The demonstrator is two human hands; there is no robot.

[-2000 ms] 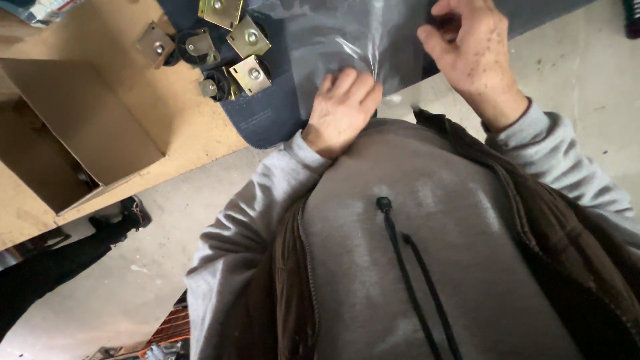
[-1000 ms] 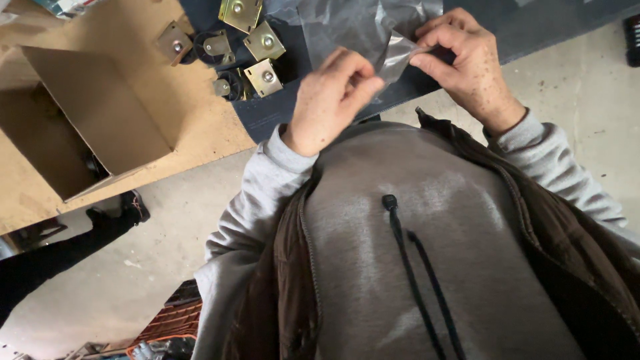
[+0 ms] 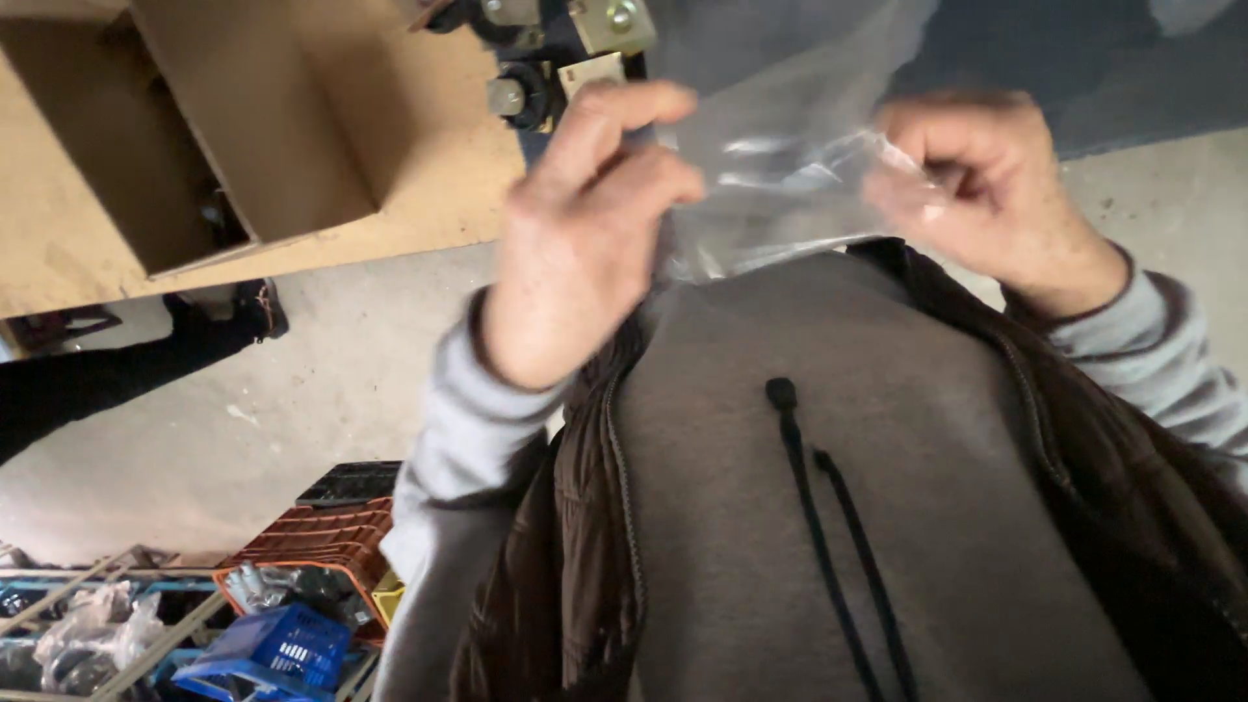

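Note:
A clear plastic bag (image 3: 780, 146) is stretched between my hands, above the edge of the dark mat (image 3: 1102, 68). My right hand (image 3: 975, 185) pinches the bag's corner between thumb and fingers. My left hand (image 3: 595, 214) is at the bag's other side, blurred, with thumb and forefinger apart; whether it grips the film cannot be made out. Just beyond my left hand lie metal brackets (image 3: 612, 21) with bolts and a black wheel-like part (image 3: 526, 96), partly cut off by the frame's top and partly hidden by my fingers.
An open cardboard box (image 3: 283, 117) with dark contents stands on the wooden table (image 3: 439, 185) at the left. A person's dark-clad leg and shoe (image 3: 255, 310) show below. On the lower left are an orange crate (image 3: 322, 546), a blue basket (image 3: 273, 648) and bagged items on a rack.
The bag, earlier flat on the mat and then bunched near my right hand, is now spread between both hands. The view has shifted, showing more crates at lower left.

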